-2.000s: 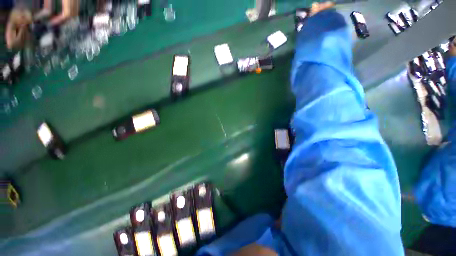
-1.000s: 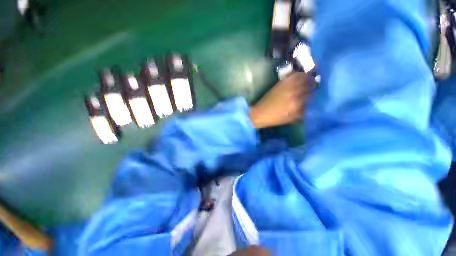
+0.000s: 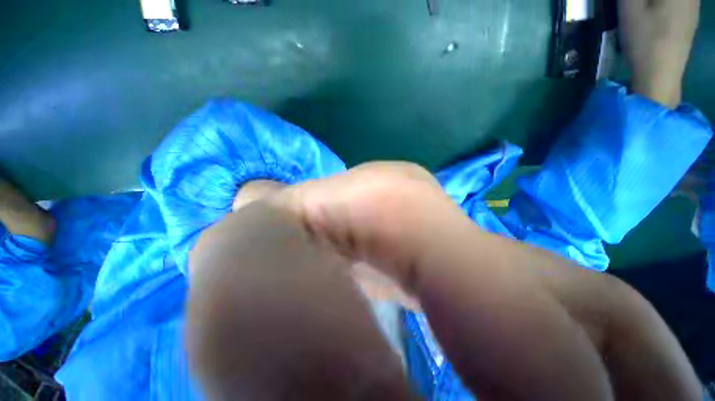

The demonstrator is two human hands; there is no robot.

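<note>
My left hand [image 3: 392, 251] is very large and blurred, close to the camera, cut off by the bottom edge. It comes out of a blue sleeve; no object shows in it, and its grip cannot be told. My right hand [image 3: 657, 39] is at the upper right, its fingers cut off by the top edge. A black phone half-assembly [image 3: 573, 51] with a white rectangle lies just left of it, partly out of the picture. The white end of another unit [image 3: 161, 14] shows at the top left.
The green bench [image 3: 376, 94] runs across the upper picture, with a tiny pale piece [image 3: 450, 48] on it. Another person's hand [image 3: 23, 213] and blue sleeve are at the left edge.
The view has tilted down, so the row of units has mostly left through the top. My left hand has come from the bench units up close to the camera.
</note>
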